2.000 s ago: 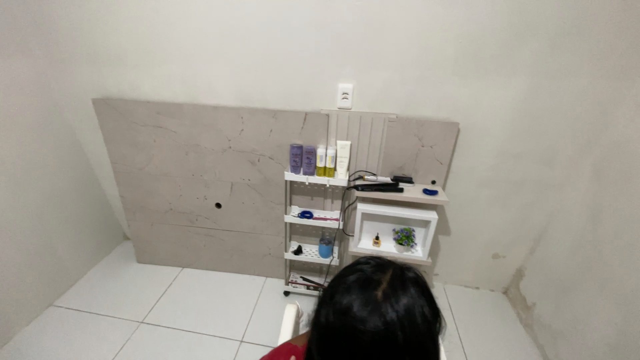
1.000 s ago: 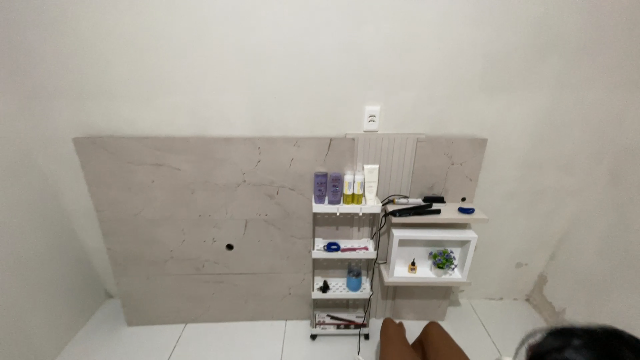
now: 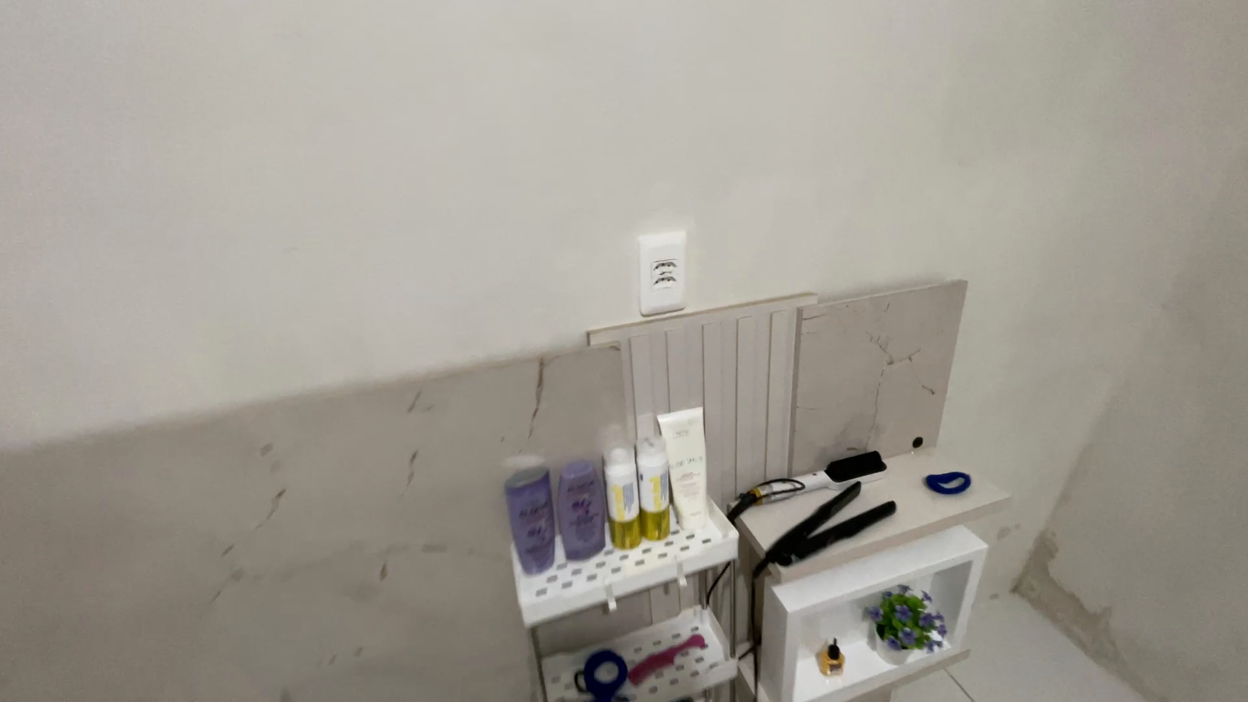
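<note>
Neither my left hand nor my right hand shows in the head view. Purple bottles (image 3: 582,512), two white-and-yellow bottles (image 3: 639,492) and a white tube (image 3: 686,468) stand on the top tier of a white shelf cart (image 3: 624,575). Lower down on the cart lie a dark blue ring-shaped item (image 3: 604,673) and a pink item (image 3: 667,659). To the right, a black hair straightener (image 3: 824,531), its arms apart, lies on a wall shelf (image 3: 936,507) beside a hot brush (image 3: 848,470) and a blue ring-shaped item (image 3: 948,483).
Below the wall shelf, a white box niche (image 3: 780,634) holds a potted plant with purple flowers (image 3: 907,619) and a small amber bottle (image 3: 832,658). A marbled panel (image 3: 390,526) runs along the wall to the left. A power outlet (image 3: 663,273) is above the slatted panel (image 3: 721,390).
The view has moved much closer to the cart and shelf. The dark-haired head of a person, seen in both earlier frames, and the bare knees seen one second ago are out of view.
</note>
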